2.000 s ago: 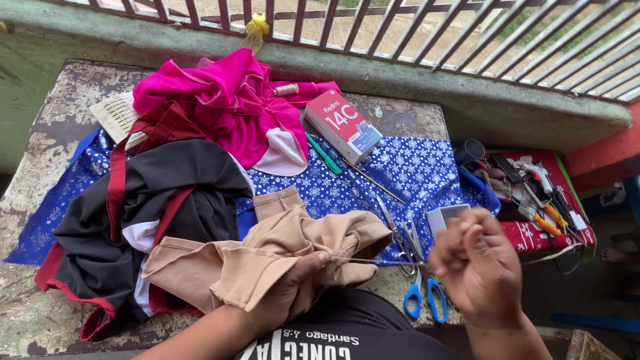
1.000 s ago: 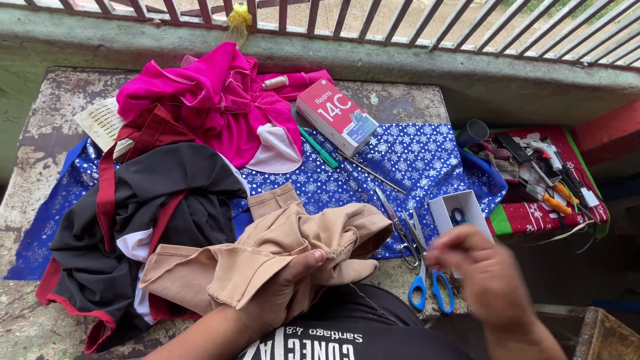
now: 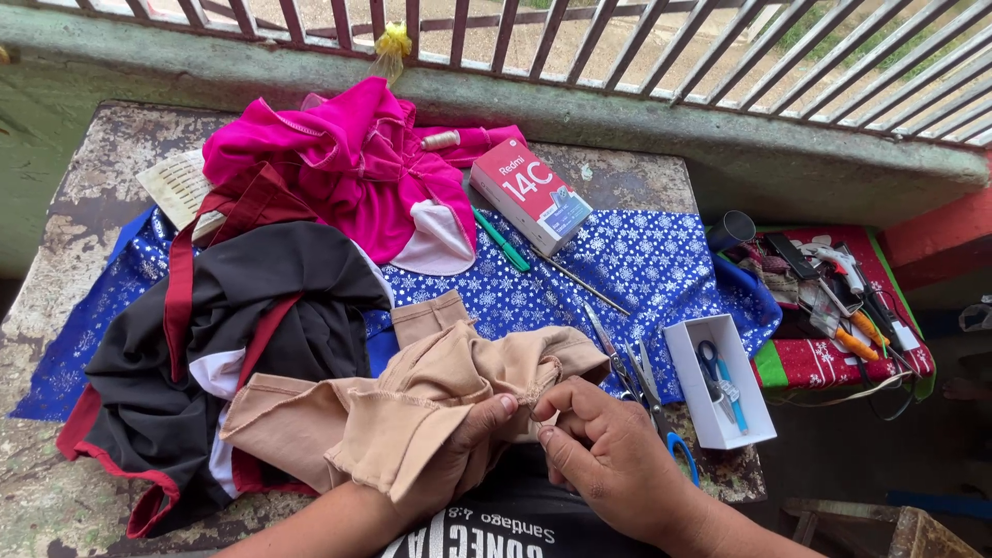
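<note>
My left hand grips a beige cloth garment with stitched seams, its thumb on top near a gathered part. The fingertips of my right hand are pinched at that gathered spot; whether they hold a needle or only thread or cloth is too small to tell. Left of the beige cloth lies a black garment with dark red trim. Behind it is a bright pink garment, a thread spool on it. Scissors with blue handles lie partly behind my right hand, beside other metal scissors.
A blue snowflake cloth covers part of the worn table. On it are a red and white phone box, a green pen and a white open box holding small scissors. At right, a red cloth bears assorted tools. A barred wall stands behind.
My right hand was raised away from the beige cloth at the right; it has come left to the cloth, beside my left thumb. My left hand keeps its grip.
</note>
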